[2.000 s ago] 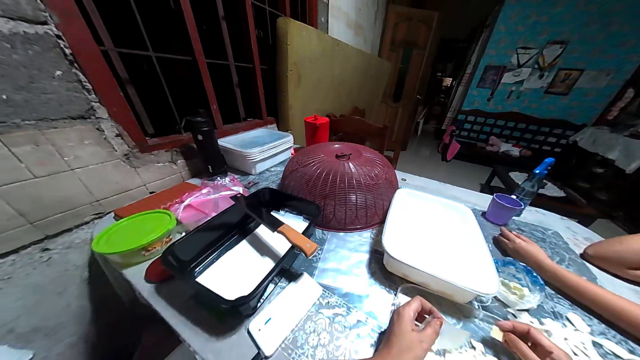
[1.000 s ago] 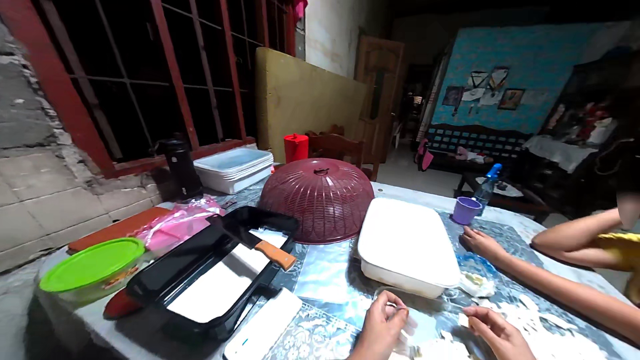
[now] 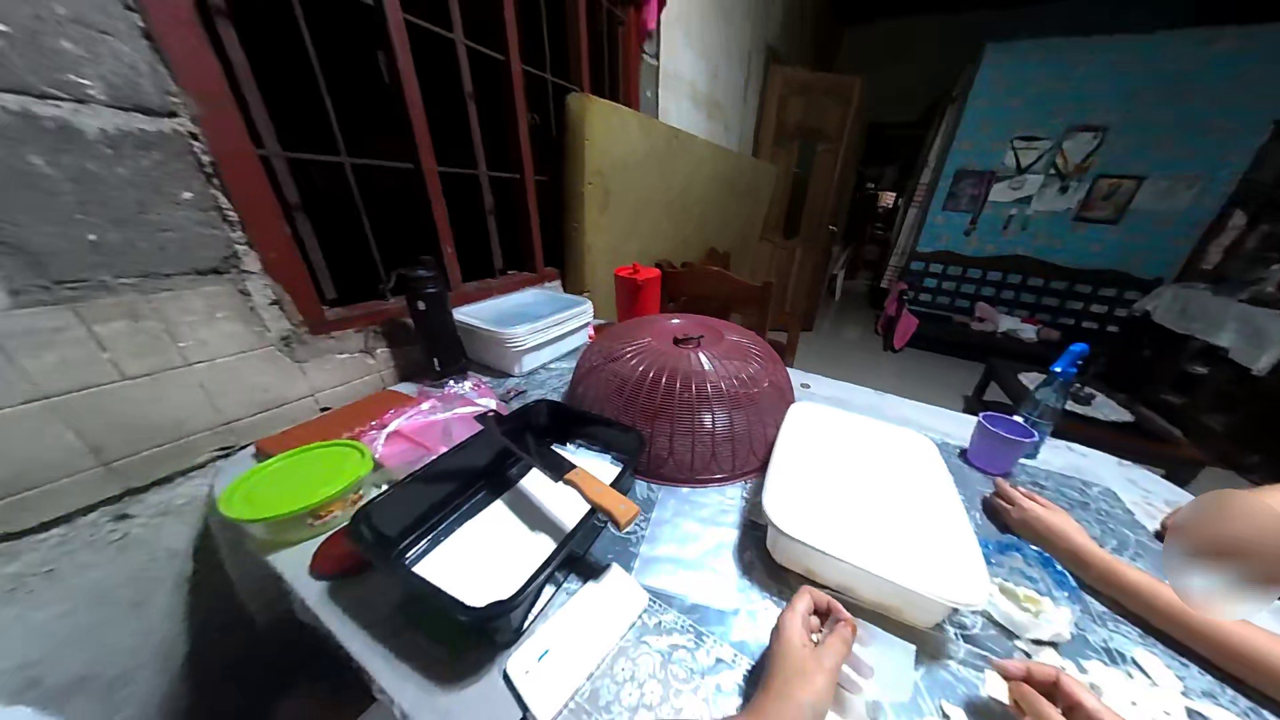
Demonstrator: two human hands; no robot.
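Note:
My left hand [image 3: 808,650], at the bottom centre, has its fingertips pinched together over a translucent plastic sheet or small bag [image 3: 880,665]; whether they grip its edge is unclear. My right hand [image 3: 1050,690] is at the lower right edge, partly cut off, with its fingers by a small pale piece [image 3: 996,686]. White scraps [image 3: 1125,685] lie scattered beside it. A lidded white plastic container [image 3: 870,510] is just beyond my hands. Left of it lie a clear plastic sheet [image 3: 692,545] and a black tray [image 3: 400,515] with a wooden-handled knife [image 3: 600,498] across it.
A maroon mesh food cover [image 3: 685,400], a green-lidded tub [image 3: 297,482], stacked white containers [image 3: 525,330], a black flask [image 3: 432,320] and a white phone-like object [image 3: 578,640] are on the table. Another person's arm [image 3: 1120,570] reaches in at right near a purple cup [image 3: 1000,443] and a bottle [image 3: 1055,400].
The view has shifted somewhat. My hands stay low at the table's near side, and the other person's hand still rests near the purple cup.

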